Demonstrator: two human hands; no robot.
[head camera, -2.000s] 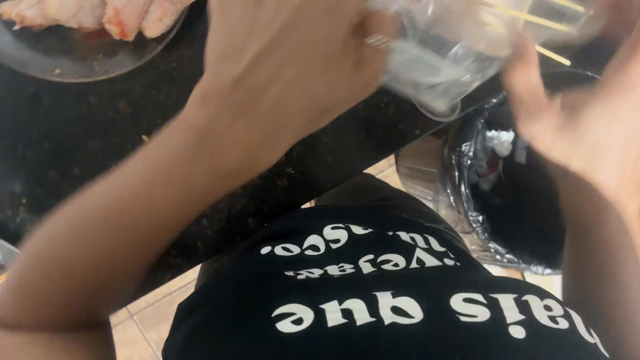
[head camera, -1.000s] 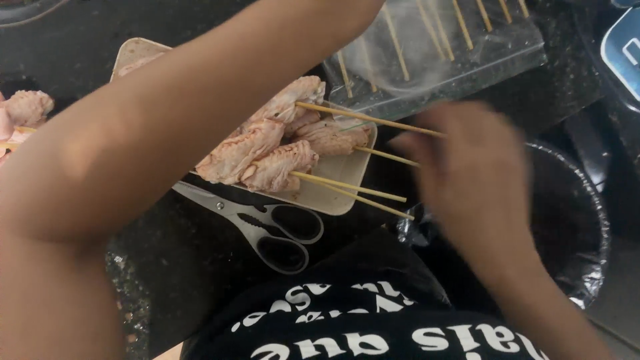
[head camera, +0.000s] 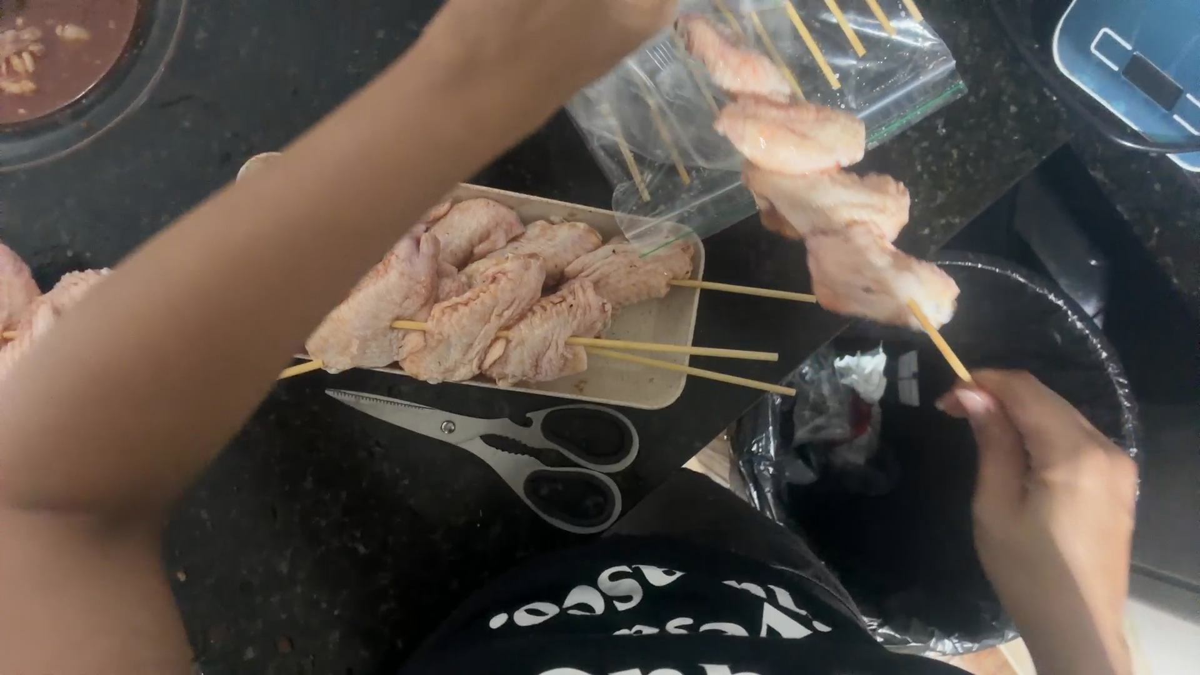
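My right hand (head camera: 1050, 487) pinches the lower end of a wooden skewer (head camera: 940, 342). Several raw chicken wing pieces (head camera: 830, 202) are threaded on it, held up over the bag and the bin. My left hand (head camera: 647, 7) is at the top edge near the skewer's upper end; its fingers are cut off by the frame, so its grip cannot be made out. Below my left forearm, a light tray (head camera: 647, 375) holds more skewered chicken pieces (head camera: 478, 300), with stick ends jutting over its right side. Kitchen scissors (head camera: 506, 441) lie beside the tray on the dark stone counter (head camera: 309, 562).
A clear zip bag (head camera: 656, 141) with wooden skewers lies behind the tray. A lined bin (head camera: 1116, 375) stands at the right, below the counter's edge. A glass dish (head camera: 155, 56) with reddish liquid is at top left, more chicken (head camera: 56, 300) at far left, a blue object (head camera: 1125, 66) at top right.
The loaded skewer in my right hand is now lifted and in plain view, away from the tray. One second ago my right hand was at the stick ends beside the tray.
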